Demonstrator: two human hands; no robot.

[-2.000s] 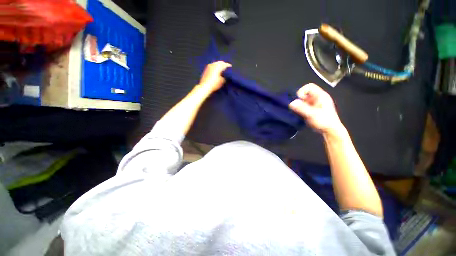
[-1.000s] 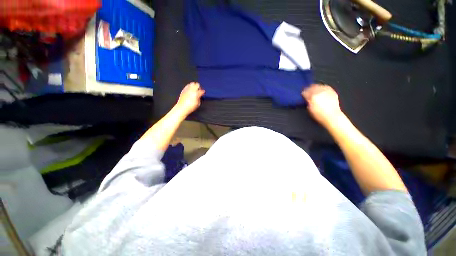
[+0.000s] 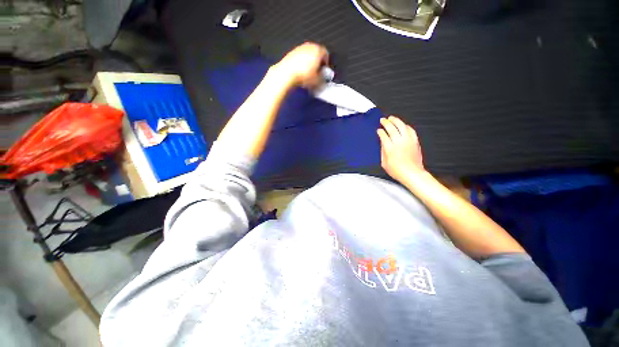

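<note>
A navy garment piece [image 3: 312, 144] lies on the black ribbed ironing table [image 3: 502, 88] in front of me. A white patch [image 3: 347, 98] lies on its far right part, creased at its left end. My left hand [image 3: 303, 66] is shut on the patch's left end, over the cloth. My right hand [image 3: 402, 146] is at the cloth's right edge, fingertips on or beside it; its grip cannot be told. The steam iron [image 3: 400, 15] stands beyond, its pale-rimmed pointed soleplate cut off by the top edge.
A blue-lidded box [image 3: 159, 129] with paper scraps on top stands left of the table, with a red plastic bag [image 3: 71, 139] beside it. A small white-and-black item [image 3: 235, 18] lies at the far side. Dark blue cloth [image 3: 543, 223] is at the right, below the table edge.
The navy piece was bunched between my hands, then spread on the table. My left hand has moved from its near left corner to the white patch. My right hand stays near the right edge.
</note>
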